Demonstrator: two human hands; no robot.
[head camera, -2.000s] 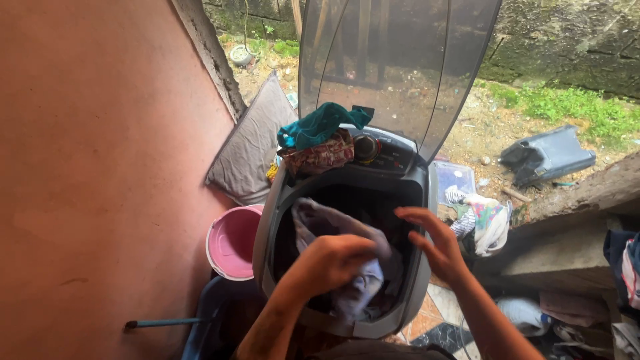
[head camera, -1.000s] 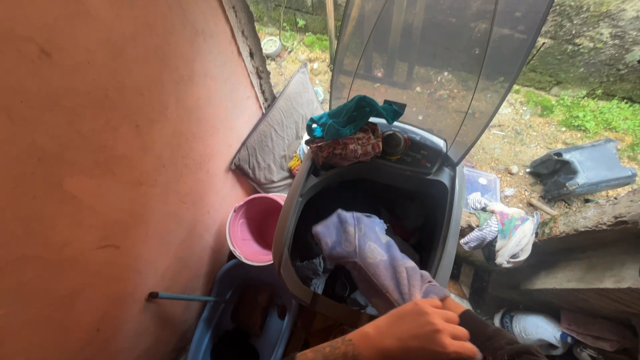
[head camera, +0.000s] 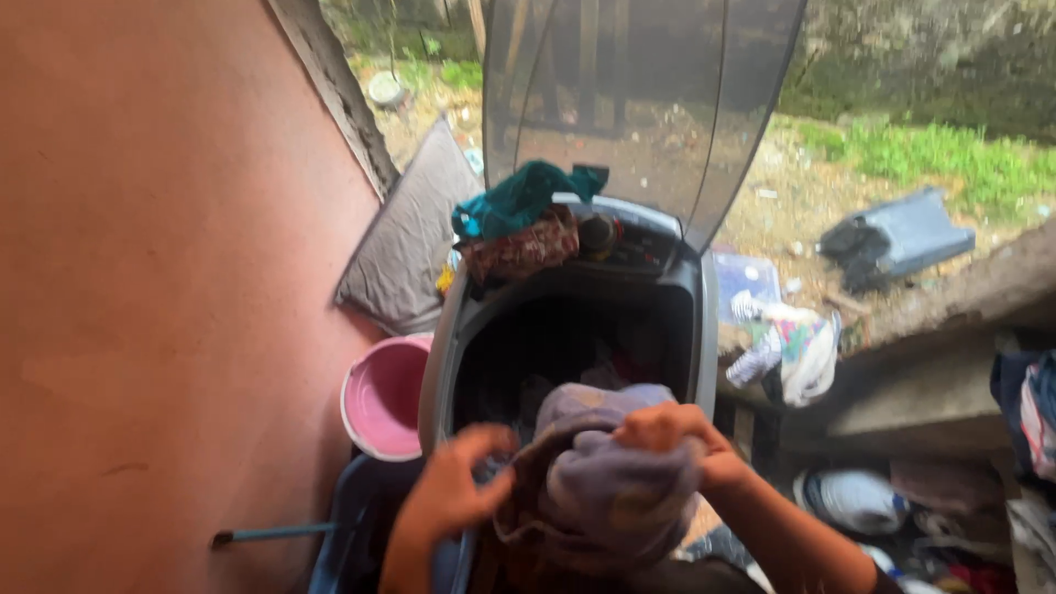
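A bunched lavender garment (head camera: 619, 487) is at the near edge of an open top-loading washing machine (head camera: 705, 346). My right hand (head camera: 681, 437) grips its upper right part. At the garment's left, my left hand (head camera: 462, 483) is blurred, with thumb and fingers apart and nothing seen between them. More clothes lie in the dark tub, hard to make out. On the machine's back panel rest a teal cloth (head camera: 524, 198) and a red patterned packet or cloth (head camera: 528, 247). The see-through lid (head camera: 627, 107) stands raised.
A pink bucket (head camera: 388, 400) and a blue tub (head camera: 330, 544) with a blue stick (head camera: 280, 532) are at the left, by the wall. A grey cushion (head camera: 404, 239) leans behind. Clothes (head camera: 796, 346) hang over a ledge at the right, near a plastic container (head camera: 903, 235) outdoors.
The lavender garment, loosely draped over the machine's opening one second ago, is now bunched near its front edge. My left hand is now apart from my right, on the garment's left side.
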